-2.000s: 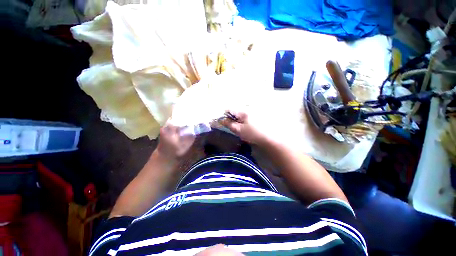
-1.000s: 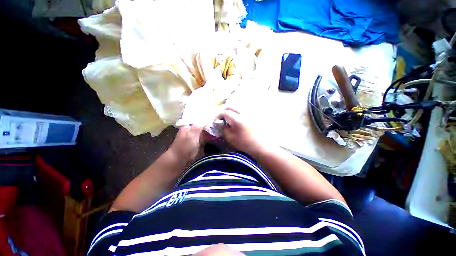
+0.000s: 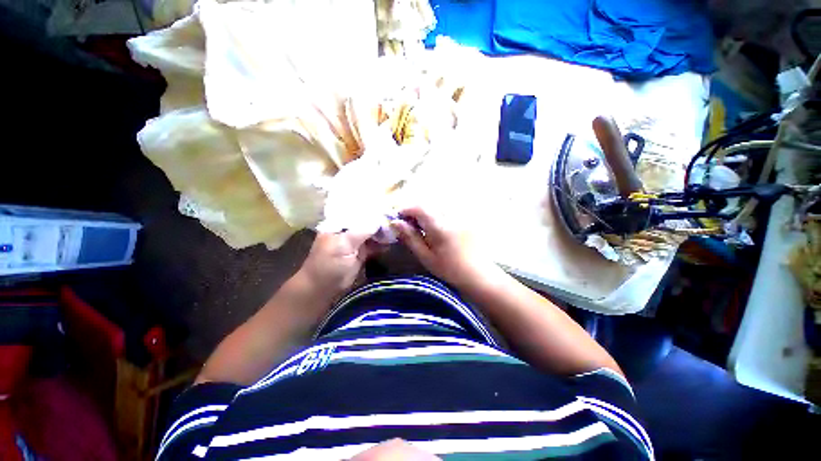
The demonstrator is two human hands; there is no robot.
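A large cream-yellow garment (image 3: 284, 153) lies over the left of the white table and hangs over its left edge in loose folds, with darker yellow gathers in its middle. My left hand (image 3: 335, 258) pinches its near edge close to my belly. My right hand (image 3: 434, 245) is just to the right, its fingers closed on the same edge. A small dark thing shows at the right fingers; it is too small to tell what it is. The cloth between the hands is bunched and washed out to white.
A black smartphone (image 3: 517, 129) lies on the white table (image 3: 549, 261) right of the garment. A steam iron (image 3: 601, 180) with a brown handle and black hoses stands at the right, with tan scraps around it. Blue cloth (image 3: 576, 34) covers the far edge. A blue-and-white box (image 3: 67, 239) is at left.
My hands have come closer together at the garment's near edge. The right hand's dark tool showed more clearly two seconds ago. The view has shifted slightly.
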